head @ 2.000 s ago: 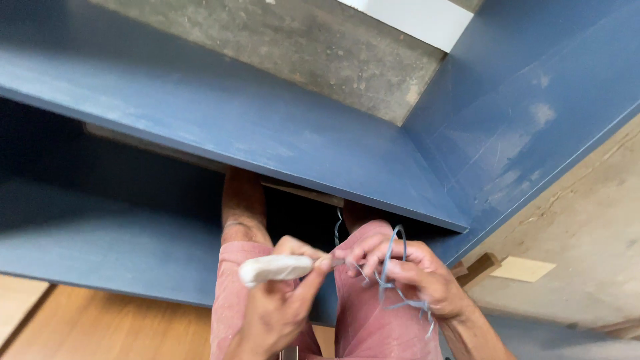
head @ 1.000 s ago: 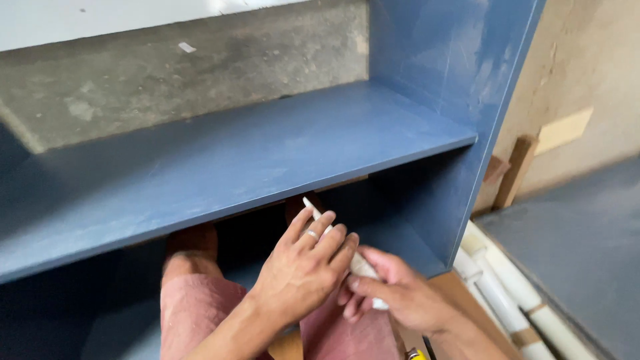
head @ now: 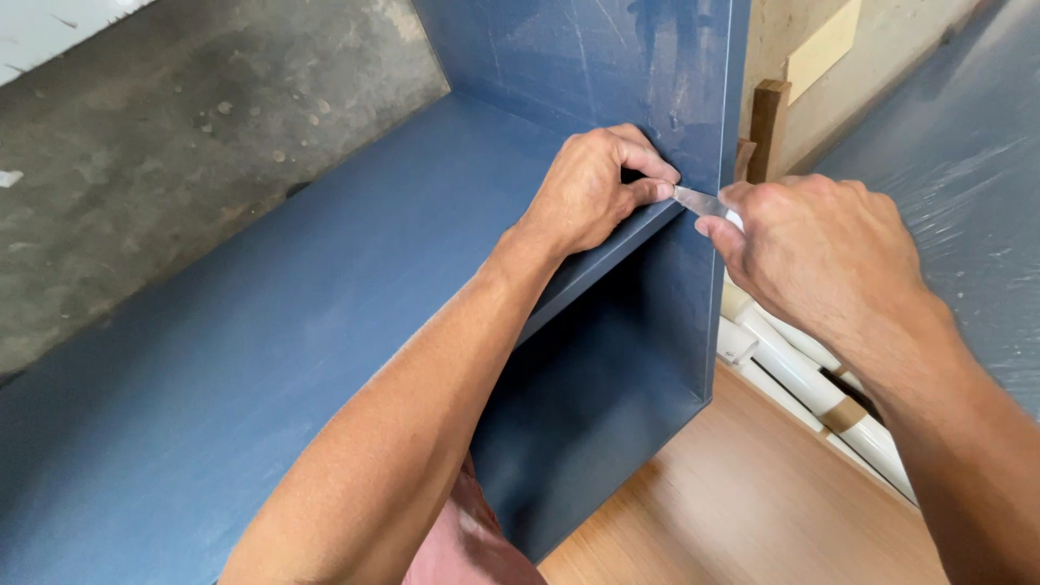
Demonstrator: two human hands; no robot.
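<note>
My right hand [head: 812, 236] grips the white handle of a small knife [head: 700, 202], whose metal blade points left. The blade's tip touches or nearly touches the thumb and fingertips of my left hand [head: 597, 187]. Those fingertips are pinched together at the front corner of a blue shelf board [head: 366, 260], where it meets the blue side panel [head: 585, 65]. Whether something thin lies between them cannot be made out. My left forearm crosses over the board.
Below the shelf is a dark compartment [head: 601, 390]. White rolls or tubes [head: 784, 374] lie right of the cabinet, above a wood-toned surface [head: 747, 487]. A wooden block [head: 766, 130] stands by the wall, and a plastic-covered dark surface [head: 967, 203] is at the far right.
Both hands have moved from in front of the shelf to its right front corner. The blue strands held two seconds ago no longer show. The view has shifted toward that corner.
</note>
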